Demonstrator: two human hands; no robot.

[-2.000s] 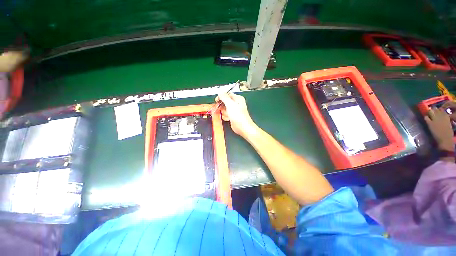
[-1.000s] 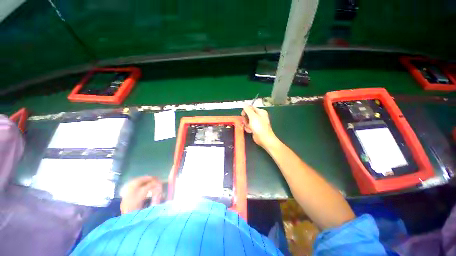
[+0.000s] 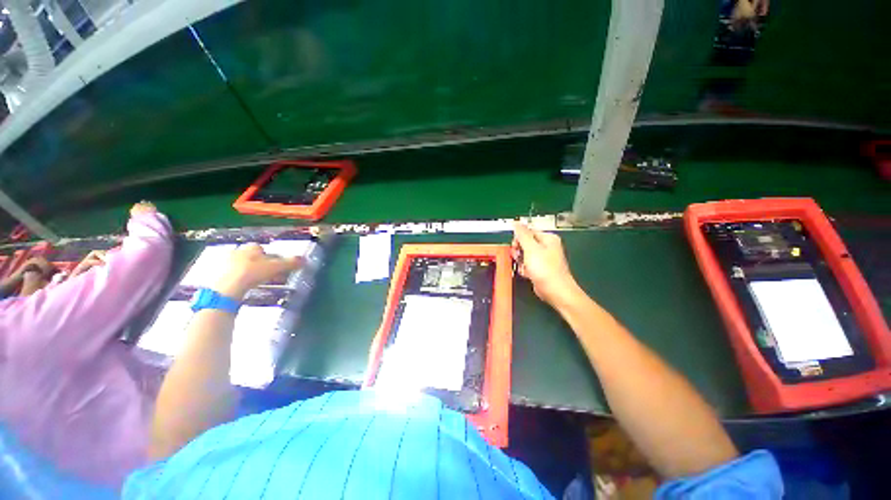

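Observation:
An open tablet with a silver-shielded board and a large white rectangle lies in a red frame in front of me. My right hand is at the frame's upper right corner, with its fingers closed around a thin pointed tool, probably tweezers. My left hand, with a blue band on the wrist, is over the clear-edged tray at the left, which holds several white rectangles. Whether its fingers hold anything cannot be told. A small white card lies between tray and frame.
Another red-framed tablet lies at the right. A red-framed unit and an unframed black assembly lie on the far green strip. A slanted pale post stands behind my right hand. A co-worker's pink sleeve reaches in beside the tray.
My left hand has come into view and moved from beside the frame onto the tray. My right hand stays at the frame's upper right corner. The view has shifted left, and a co-worker's arm now reaches forward.

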